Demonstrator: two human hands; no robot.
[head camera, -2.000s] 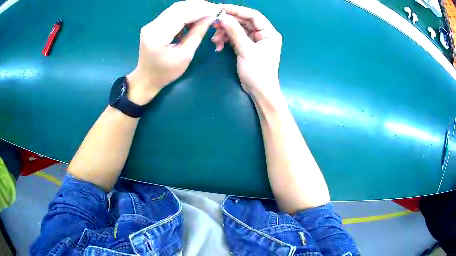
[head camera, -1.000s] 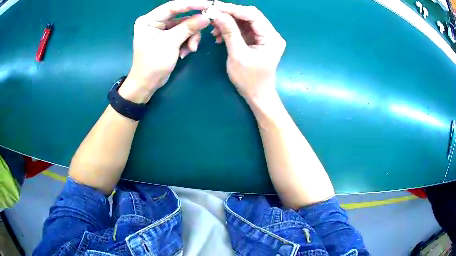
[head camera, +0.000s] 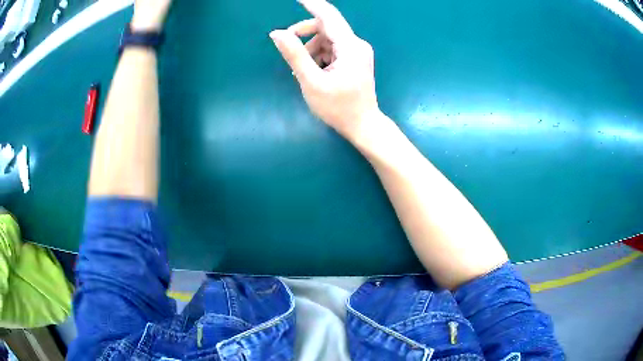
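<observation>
My left hand (head camera: 149, 13) is cut off by the top edge at the upper left. Only the part next to the dark wristband shows, so its fingers and anything in them are hidden. My right hand (head camera: 337, 77) is above the green work surface (head camera: 282, 204) near the top middle. Its thumb and forefinger are apart, other fingers are curled, and I see nothing held. The forefinger tip touches the picture's top edge. No earbud shows at the right fingertips.
A red marker or lighter (head camera: 90, 109) lies left of my left forearm. White strips (head camera: 23, 168) lie at the far left edge. A white rail (head camera: 67, 37) curves across the upper left, with small white pieces beyond it. A person's yellow-green garment (head camera: 35, 282) is at the lower left.
My hands have parted. The left has moved up and left, partly out of the picture. The small white thing at the fingertips no longer shows. The view has shifted left.
</observation>
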